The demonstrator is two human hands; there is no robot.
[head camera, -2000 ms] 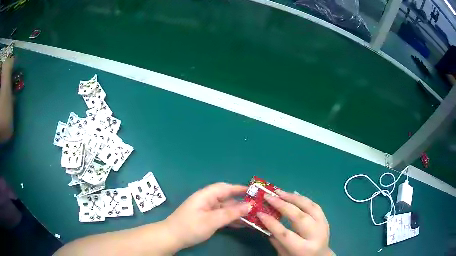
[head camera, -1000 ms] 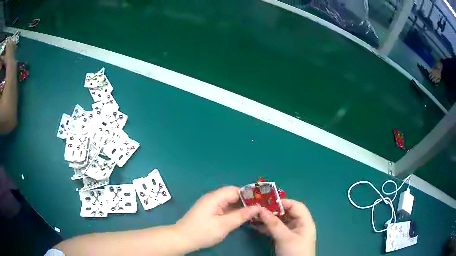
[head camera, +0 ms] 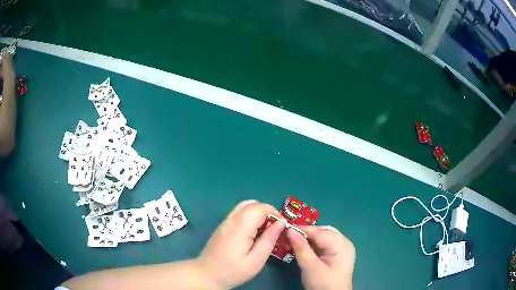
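Note:
My left hand and my right hand meet at the lower middle, both holding a thin unit with a white edge, seen nearly edge-on between thumbs and fingers. Its face is mostly hidden. A red circuit board with gold and pale parts lies just beyond my fingertips. More red board shows below the white edge between my hands; I cannot tell whether it is a separate board. White plates with dark holes lie in a loose pile at the left.
A white rail separates the green bench from the belt. Two red boards lie on the belt at right. A looped white cable, an adapter and a white box lie at right. Other people's arms show at far left and upper right.
The unit in my hands has tilted from face-up to nearly edge-on, exposing the red board beyond it. Red boards on the belt have moved leftward, and a second has come into view.

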